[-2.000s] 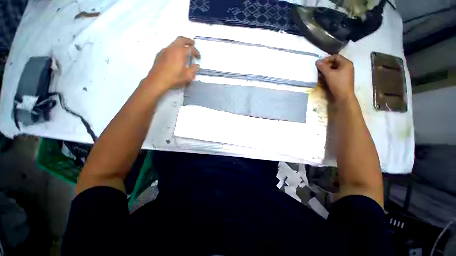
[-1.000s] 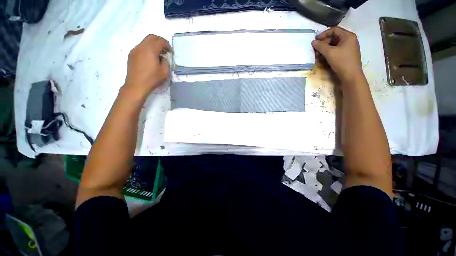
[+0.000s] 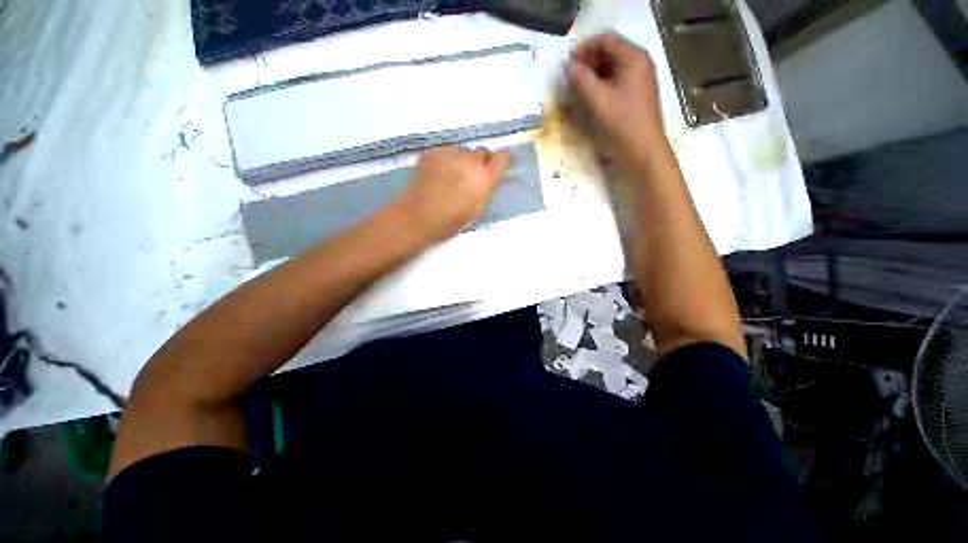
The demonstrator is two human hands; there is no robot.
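A white interlining strip lies on a grey fabric strip, whose grey edges show around it. Below it lies a plain grey fabric strip, partly under my left forearm. My left hand is over the right part of this grey strip, its fingers curled near the lower edge of the white strip; whether it grips anything is hidden. My right hand is off the right end of the white strip, blurred, fingers bent. The interlining stack lies at the near table edge.
Navy patterned fabric lies at the far edge of view. Part of the iron shows at the top. The brown rest plate is at the right. White scraps lie below the table, and a fan stands at the right.
My left hand has moved from the white strip's left end rightward to the grey strip. My right hand has come away from the strip's right end. The view has turned and shifted right.
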